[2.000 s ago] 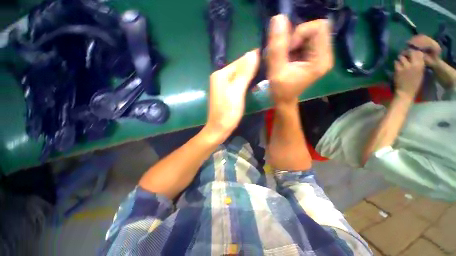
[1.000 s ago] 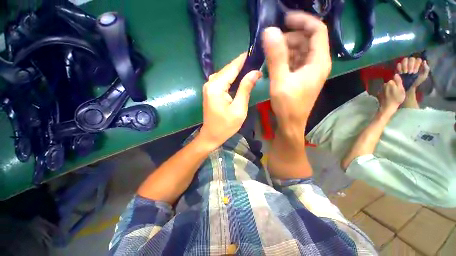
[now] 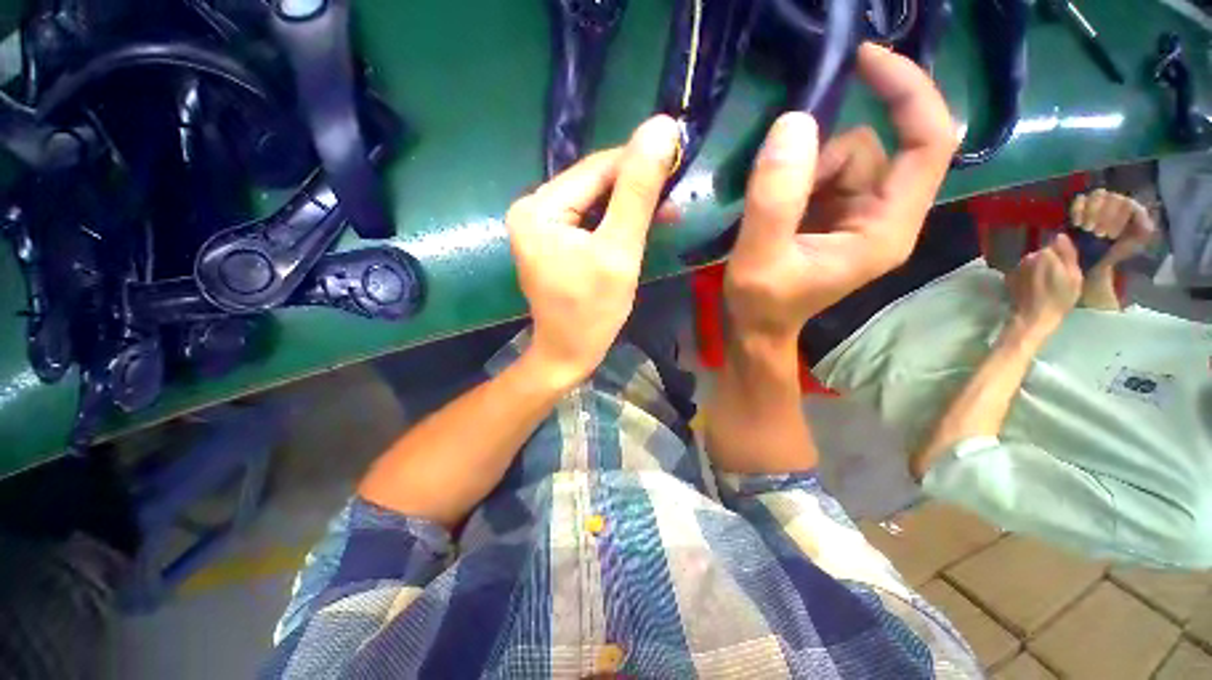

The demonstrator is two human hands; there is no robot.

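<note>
My left hand (image 3: 585,246) pinches the near end of a dark open arm housing (image 3: 705,80) between thumb and fingertips. A thin yellow-white lead wire (image 3: 691,60) runs along the housing to my left fingertips. My right hand (image 3: 837,199) holds a glossy dark curved strip (image 3: 835,67) between thumb and curled fingers, to the right of the housing. The far ends of both parts are cut off by the top edge. Another dark arm (image 3: 572,93) lies left of the housing.
A tangled pile of dark arms (image 3: 246,272) lies on the green table (image 3: 465,253) at left. A U-shaped dark band (image 3: 1017,80) and a thin rod (image 3: 1090,37) lie at upper right. A person in a pale green shirt (image 3: 1063,399) sits at right, holding a dark part.
The housing and strip now show apart, with the wire exposed. My right hand has moved right and holds the strip clearly. The neighbour's hands have shifted lower.
</note>
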